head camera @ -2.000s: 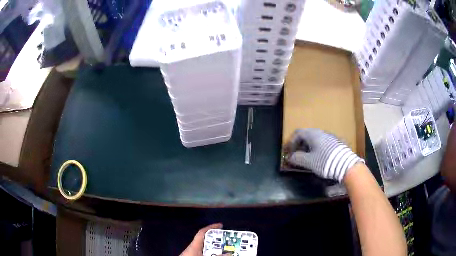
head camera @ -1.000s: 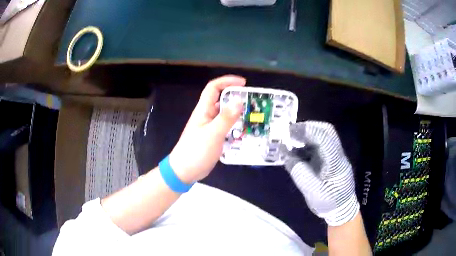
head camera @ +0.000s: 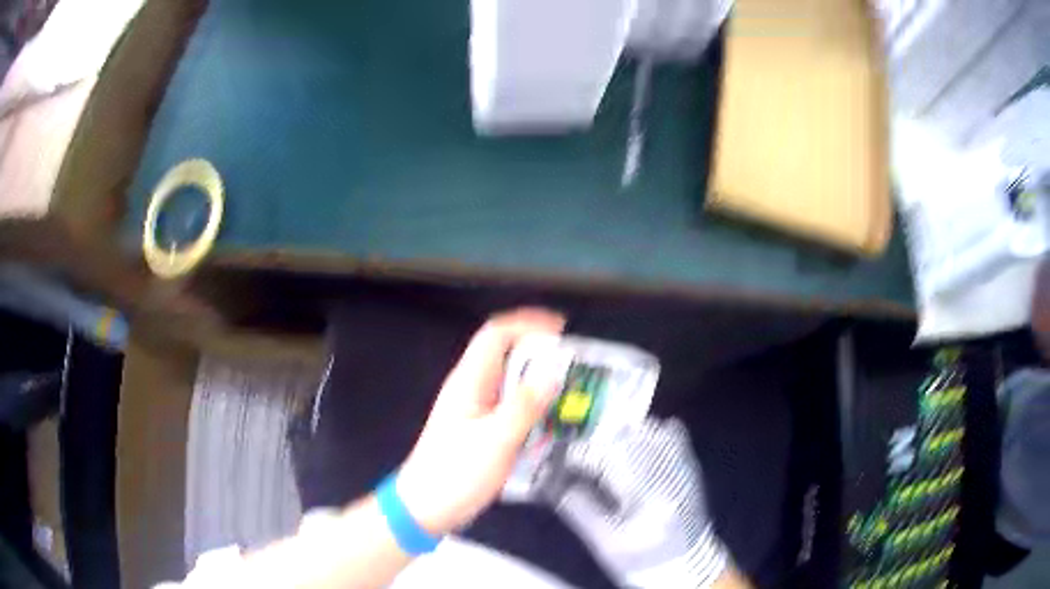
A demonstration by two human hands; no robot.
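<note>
A white plastic housing [head camera: 622, 374] with a green circuit board [head camera: 581, 397] and its yellow block inside is held over the dark area below the bench edge. My left hand [head camera: 478, 408], bare with a blue wrist band, grips its left side, with the thumb over the front. My right hand [head camera: 645, 495], in a striped glove, is at the housing's lower right, its dark fingertips against the lower part. The frame is blurred, and whether a small component is between the gloved fingers cannot be told.
A white housing stack [head camera: 541, 69] stands on the green mat [head camera: 380, 150], beside a thin metal tool [head camera: 636, 127] and a cardboard tray [head camera: 800, 127]. A yellowish tape roll [head camera: 184, 219] lies at left. The board bin [head camera: 921, 495] is at lower right, a box of white parts [head camera: 236, 460] at lower left.
The view first tilted down, then partly back up. My gloved hand left the cardboard tray and came to the housing. It now lies lower across the housing, which is more tilted.
</note>
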